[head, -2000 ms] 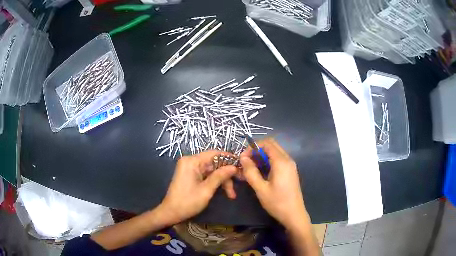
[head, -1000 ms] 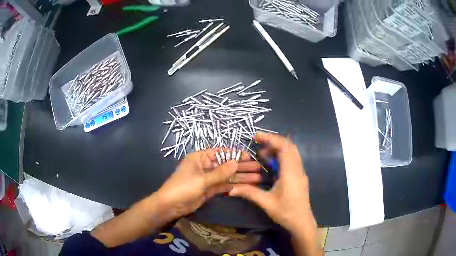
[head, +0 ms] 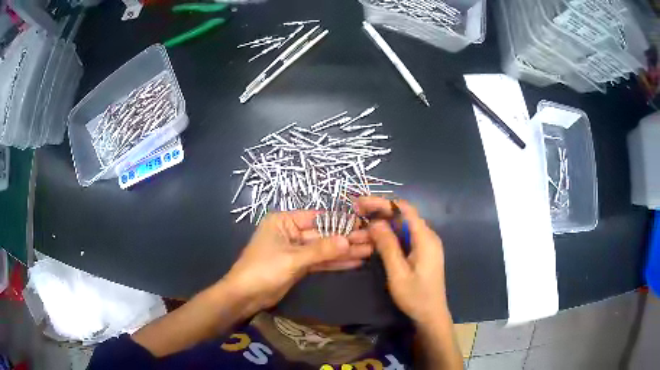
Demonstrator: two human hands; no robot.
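Note:
A loose heap of silver burrs [head: 311, 162] lies on the black tabletop in front of me. My left hand [head: 289, 249] is just below the heap, palm up, and holds several burrs [head: 335, 223] side by side across its fingers under the thumb. My right hand [head: 409, 260] is close beside it on the right, fingers curled around a blue-handled tool [head: 405, 233], mostly hidden by the fingers. Its fingertips are near the end of the row; whether they also pinch a burr is too blurred to tell.
A filled clear box [head: 134, 123] is on a small scale [head: 152, 168] at left. Tweezers [head: 284, 65], a white pen [head: 396, 63] and another filled box [head: 427, 18] lie behind the heap. At right are a paper strip [head: 517, 217], a black pen [head: 496, 115] and a narrow tray [head: 572, 170].
My left fingers have opened out from their earlier curl, showing the row of burrs. My right hand moved off the row, then came back near it with fingers more closed.

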